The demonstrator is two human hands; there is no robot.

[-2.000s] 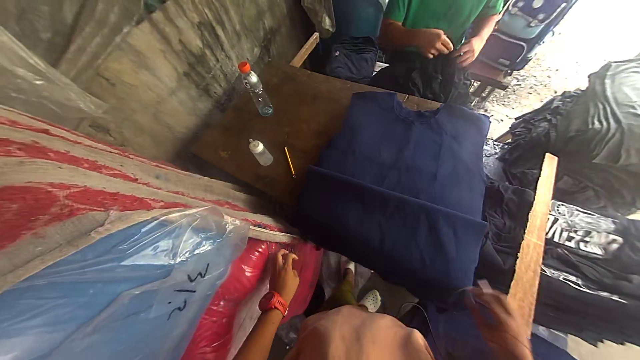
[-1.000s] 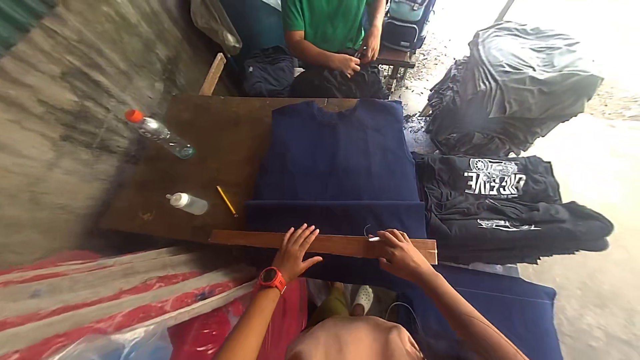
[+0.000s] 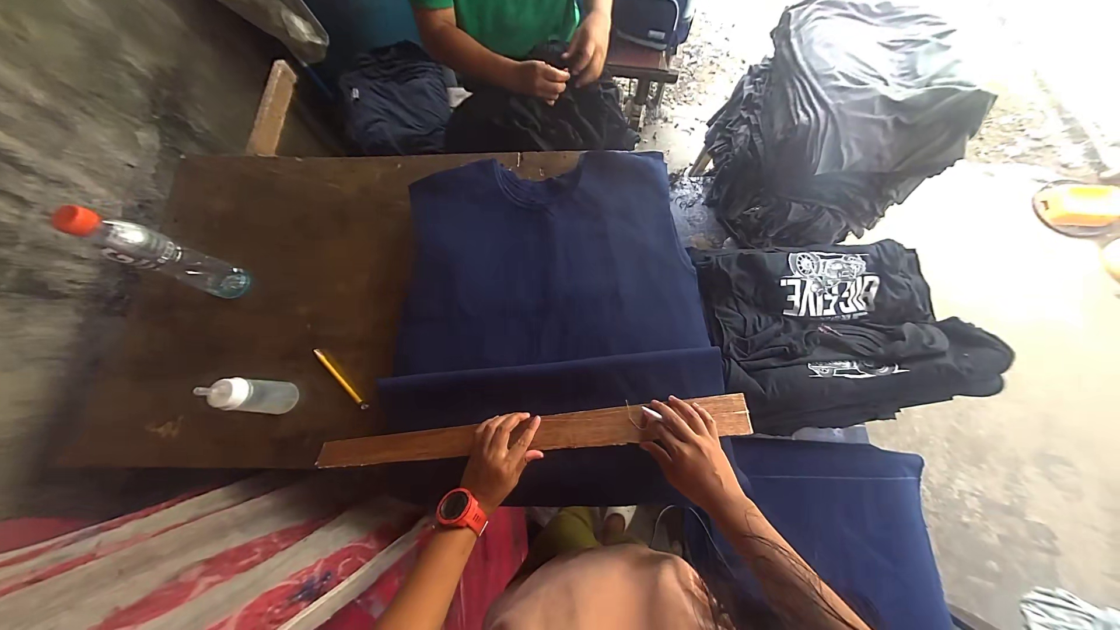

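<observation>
A flat wooden slat (image 3: pixel 577 430) lies nearly level across navy fabric pieces (image 3: pixel 551 271), which rest on a brown table (image 3: pixel 262 332). My left hand (image 3: pixel 503 455), below a red wristwatch, presses on the slat near its middle with fingers spread. Near the slat's right end, my right hand (image 3: pixel 687 437) rests on it and holds a small white marking tool (image 3: pixel 651 413) between the fingers; its exact kind is unclear. A thin thread loops beside that tool. The upper fabric has a curved neckline at its far edge, and its near part is folded.
On the table's left are a plastic bottle with an orange cap (image 3: pixel 175 258), a small nozzle bottle (image 3: pixel 254 395) and a yellow pencil (image 3: pixel 341 378). Printed black shirts (image 3: pixel 822 332) lie at right, beyond them a dark garment pile (image 3: pixel 840 114). A person's hands (image 3: pixel 564 70) handle black cloth across the table.
Two seconds ago the slat stood angled at the right, by my right hand, with my left hand off the fabric. Now it lies across the fabric under both hands.
</observation>
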